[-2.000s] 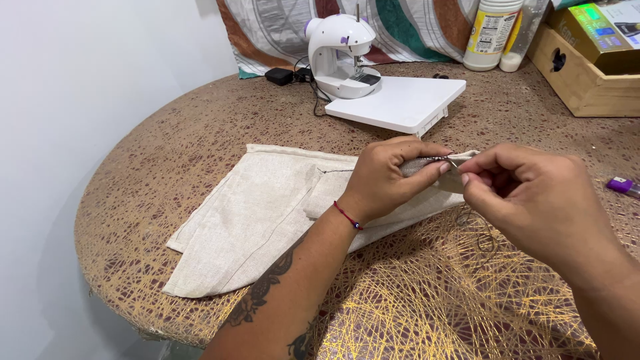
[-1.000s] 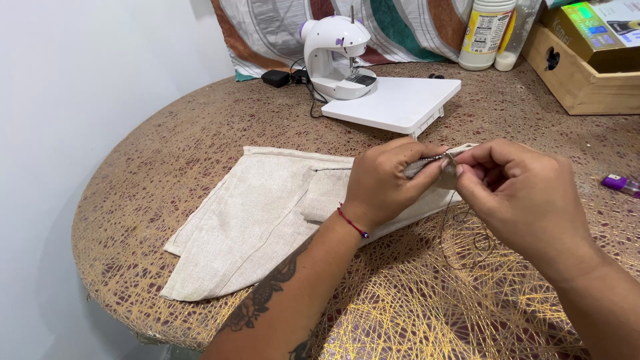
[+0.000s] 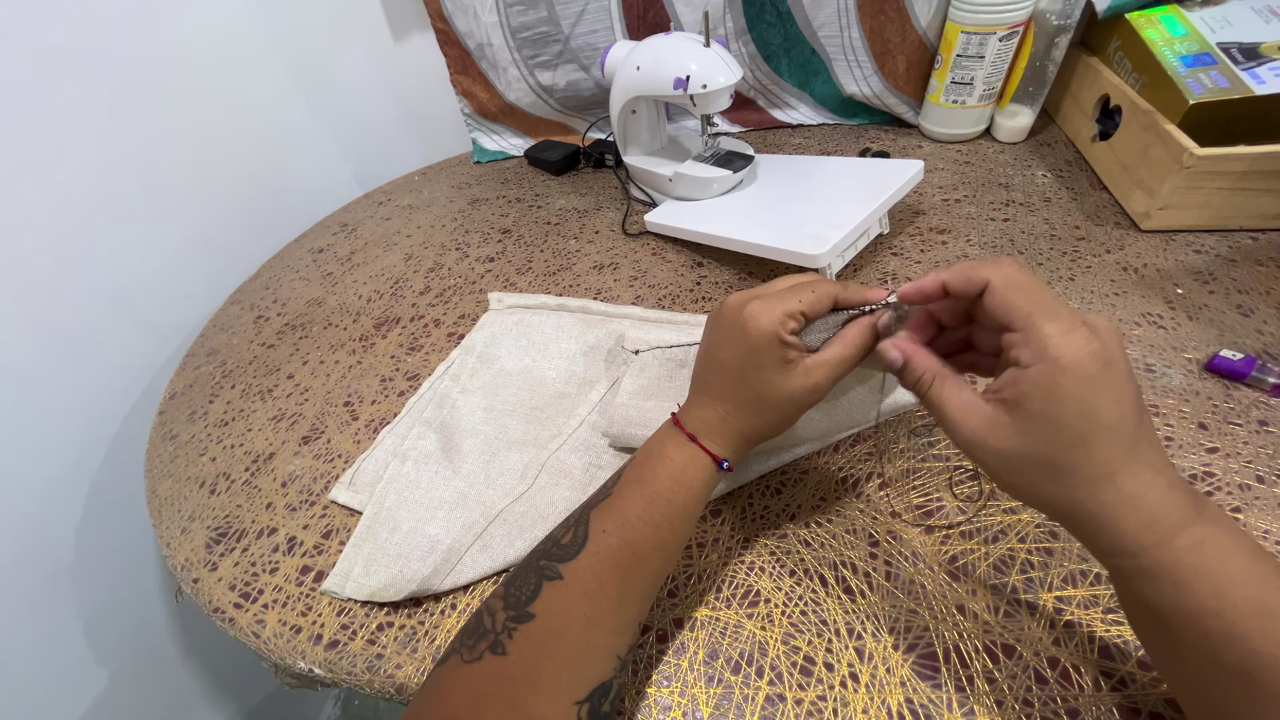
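Note:
A beige woven cloth (image 3: 510, 430) lies folded on the round table, with a dark line of stitches on its folded-over part. My left hand (image 3: 780, 350) pinches the raised edge of this cloth between thumb and fingers, where dark stitches show. Close against that edge, the thumb and forefinger of my right hand (image 3: 1000, 360) are pinched together; whether a needle is between them is too small to tell. Dark thread (image 3: 935, 520) hangs below the right hand and loops over the table.
Behind the cloth stands a white mini sewing machine (image 3: 670, 120) with a white extension table (image 3: 800, 205). A wooden crate (image 3: 1150, 160) holding boxes, a white bottle (image 3: 970, 70) and a clear bottle (image 3: 1030, 80) are at the back right. A purple object (image 3: 1243, 370) lies at the right edge.
My right hand's fingers have shifted slightly at the cloth edge. My left hand keeps its hold on the cloth.

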